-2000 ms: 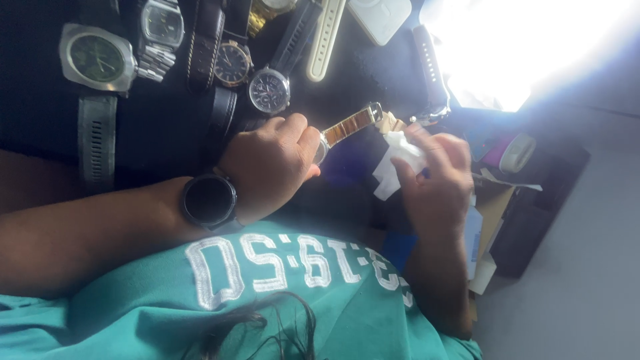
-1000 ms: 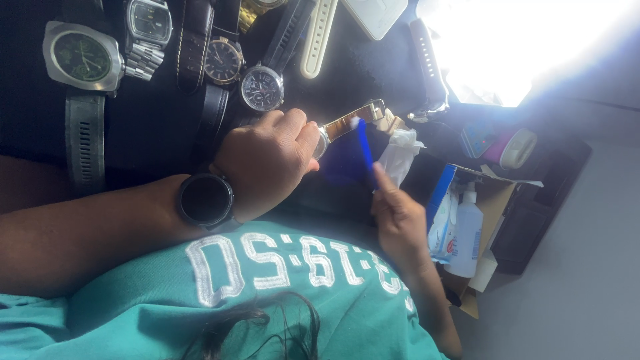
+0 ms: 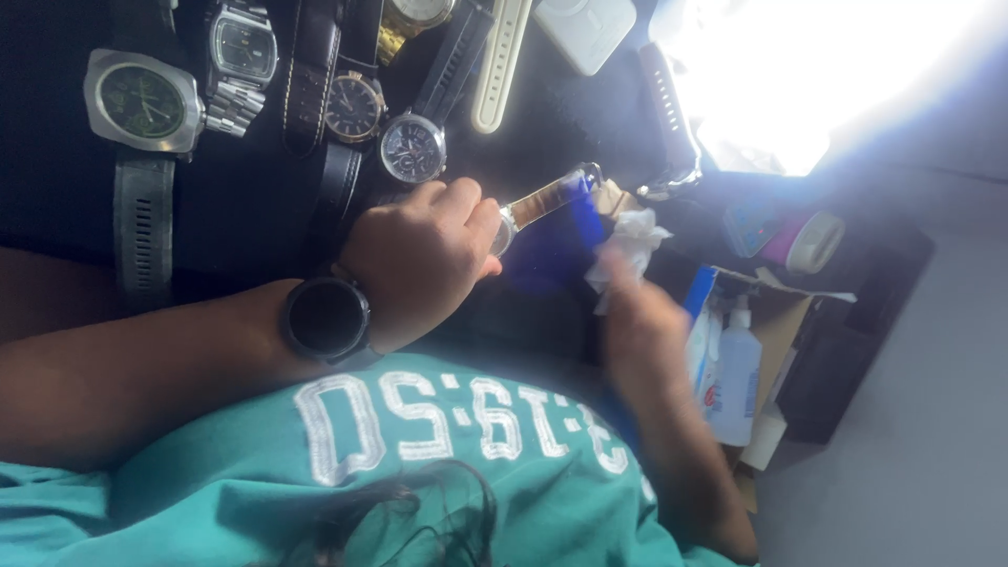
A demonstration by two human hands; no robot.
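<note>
My left hand (image 3: pixel 429 252), with a dark smartwatch (image 3: pixel 327 318) on its wrist, grips a wristwatch (image 3: pixel 502 235) by its case. The brown strap (image 3: pixel 543 201) of that watch reaches up and right to a metal buckle. Motion blurs my right hand (image 3: pixel 642 319), closed around a blue tool (image 3: pixel 585 213) whose blurred end lies over the strap near the buckle; what kind of tool it is cannot be told. A crumpled white tissue (image 3: pixel 636 236) is at the right fingers, beside a small tan piece (image 3: pixel 613 198).
Several wristwatches lie along the top left, among them a square-cased one (image 3: pixel 144 102) and a chronograph (image 3: pixel 413 148). A pale strap (image 3: pixel 501 67) and a white device (image 3: pixel 587 31) are beyond. At right are a bright lamp (image 3: pixel 756 87), another watch (image 3: pixel 673 126) and a box holding a plastic bottle (image 3: pixel 737 378).
Two seconds ago my right hand was at the tissue by the buckle, with no blue tool visible. One second ago the blue tool was in it at the strap. My left hand keeps its hold.
</note>
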